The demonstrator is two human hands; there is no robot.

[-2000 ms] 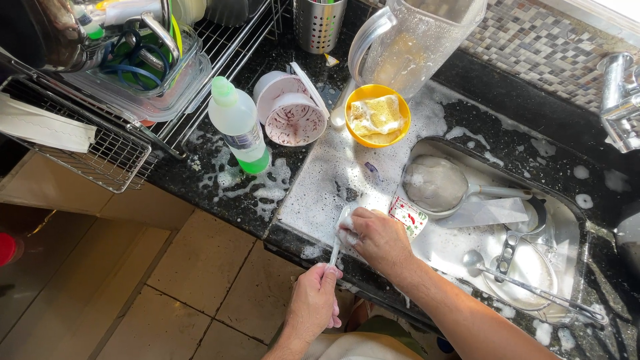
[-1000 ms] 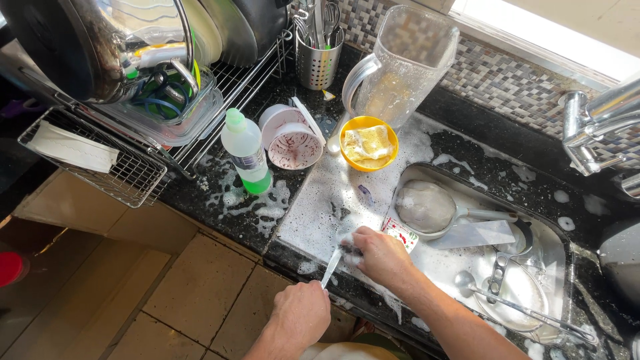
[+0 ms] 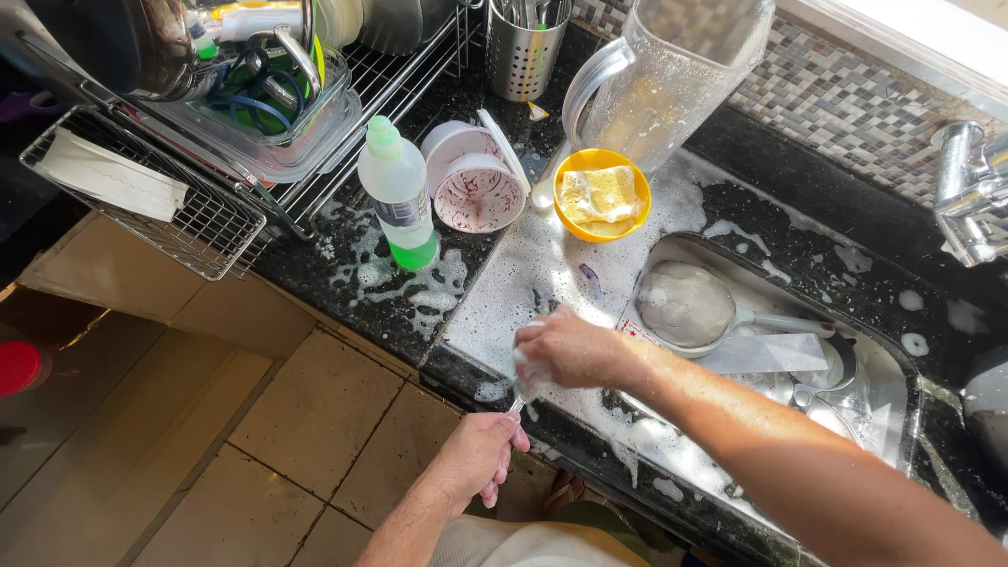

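Observation:
Over the counter's front edge, my left hand (image 3: 482,453) grips one end of a thin metal utensil (image 3: 516,405), perhaps cutlery. My right hand (image 3: 563,350) is closed around its other end, with foam and what looks like a scrubbing pad mostly hidden in the fingers. A yellow bowl (image 3: 565,222) holding a soapy yellow sponge (image 3: 602,195) sits beyond my right hand. To its left are stained whitish plastic tubs (image 3: 479,197) and a bottle with green liquid (image 3: 400,201). Right of my hand, the sink (image 3: 906,409) holds a mesh strainer (image 3: 687,305) and several utensils.
A clear jug (image 3: 661,87) and a perforated steel cutlery holder (image 3: 526,51) stand at the back. A wire dish rack (image 3: 394,90) with pots and containers fills the upper left. The faucet (image 3: 972,193) reaches in at the right. Foam covers much of the black counter.
The long-handled spoon seen in the sink earlier is now mostly behind my right forearm. Both hands stay at the metal utensil; the view has shifted somewhat.

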